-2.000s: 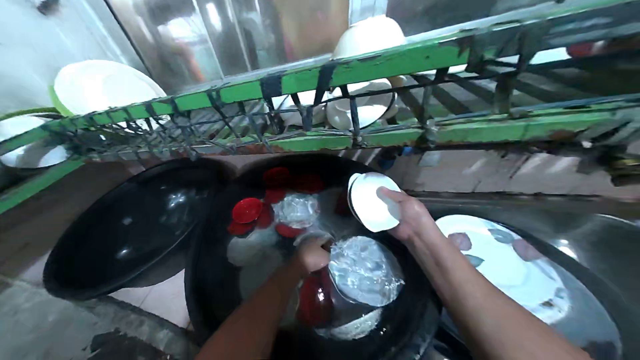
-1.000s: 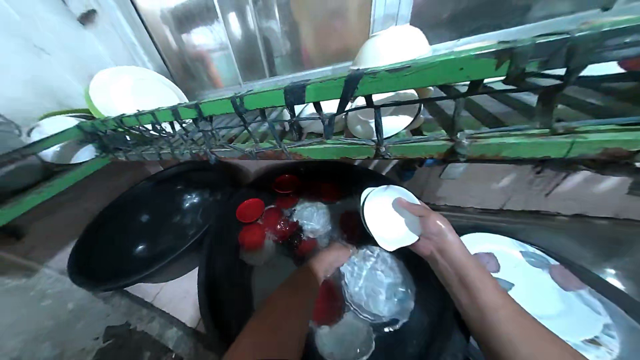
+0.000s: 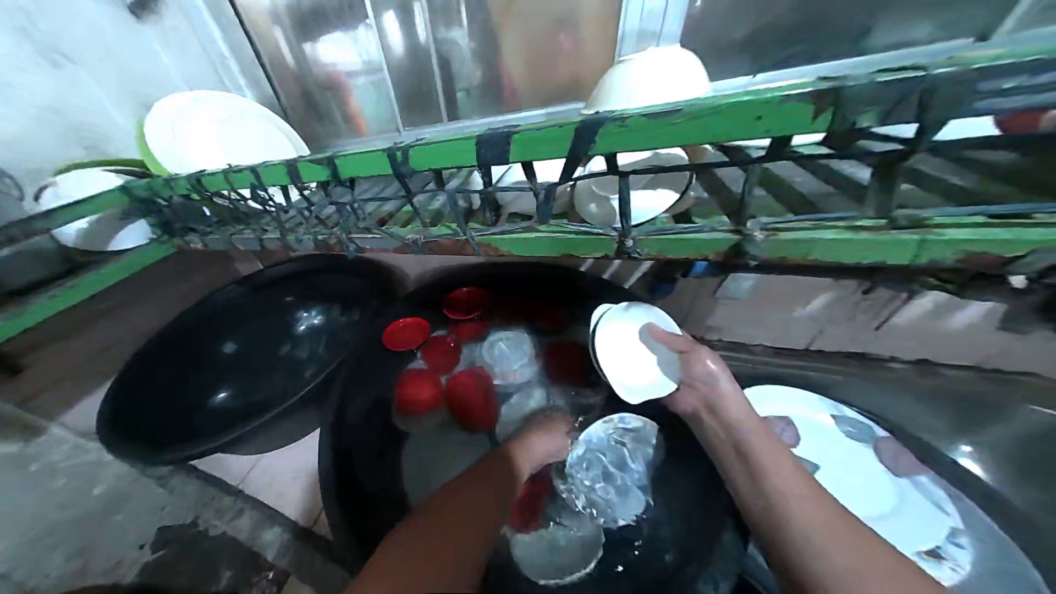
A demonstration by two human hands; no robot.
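A black basin (image 3: 334, 487) of water holds several small red bowls (image 3: 419, 391) and pale dishes (image 3: 557, 549). My right hand (image 3: 697, 371) is shut on a few stacked white dishes (image 3: 635, 353) above the basin's right side, thumb on the inner face. My left hand (image 3: 544, 437) reaches into the water beside a dish under rippling water (image 3: 615, 469); its fingers are partly hidden, so its hold cannot be told.
Behind the basin runs a green rack (image 3: 544, 142) with white bowls (image 3: 652, 78) and a large white plate (image 3: 216, 132). An empty-looking black basin (image 3: 247, 355) leans at left. At right, a patterned white plate (image 3: 850, 470) lies in another dark basin.
My left hand has stayed low in the water while the water and the dishes near it shifted. My right hand keeps hold of the white dishes throughout.
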